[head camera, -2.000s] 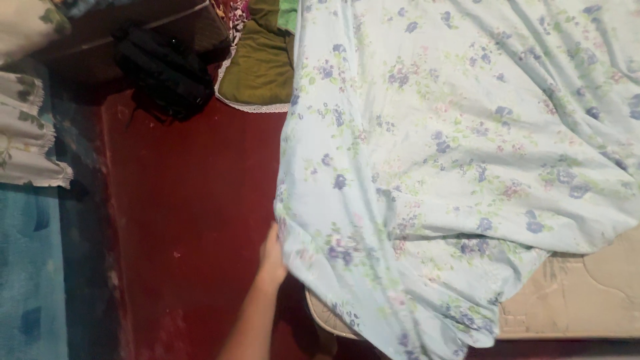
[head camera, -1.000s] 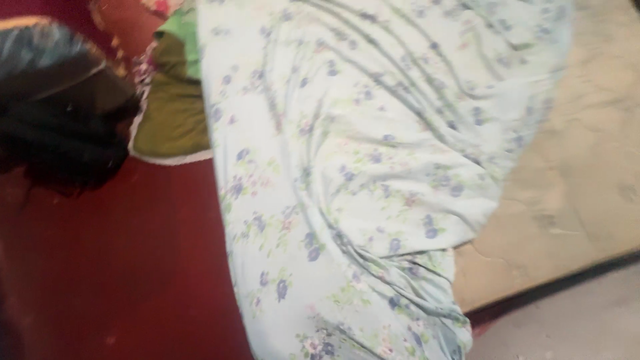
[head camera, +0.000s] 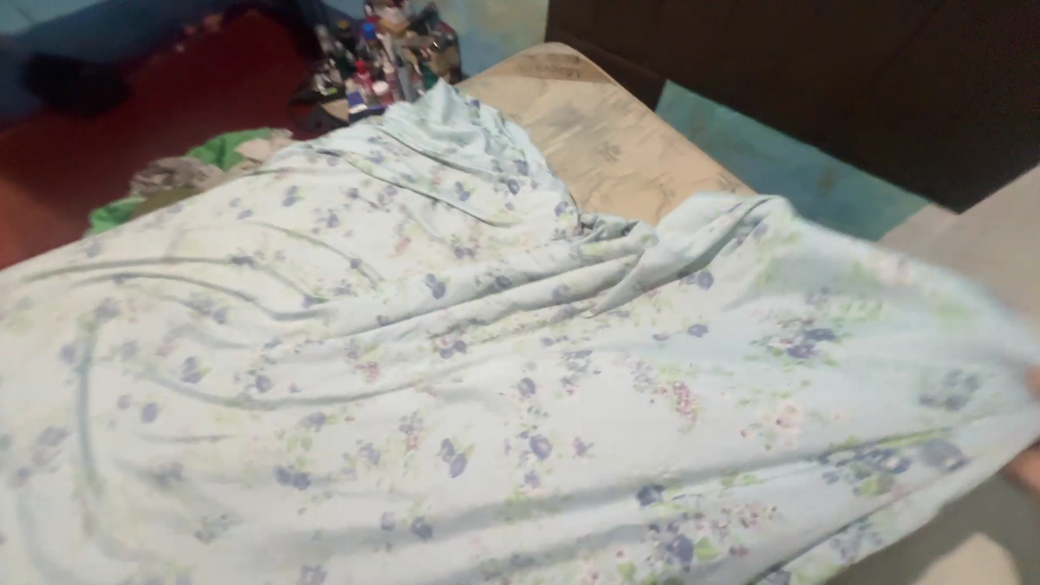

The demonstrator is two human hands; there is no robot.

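A light blue floral bed sheet [head camera: 487,390] lies loose and wrinkled over a beige mattress [head camera: 601,138], whose far corner shows bare. At the right edge of the view, partly cut off, my right hand [head camera: 1030,467] grips the sheet's right part and draws it out past the mattress, so the cloth is stretched toward it. Folds gather near the middle of the far edge of the sheet, and one corner of it lies bunched on the mattress. My left hand is not in view.
Many bottles and small containers [head camera: 386,65] stand beyond the far left side of the mattress. Green and brown cloths [head camera: 175,175] lie beside the bed, near the red floor [head camera: 219,65]. A dark wooden panel [head camera: 780,73] rises behind, in front of a blue-green wall [head camera: 780,162].
The view has swung widely. The hand that touched the sheet's left edge two seconds ago is out of sight. Fingers now hold the sheet at the right, where it is pulled out taut.
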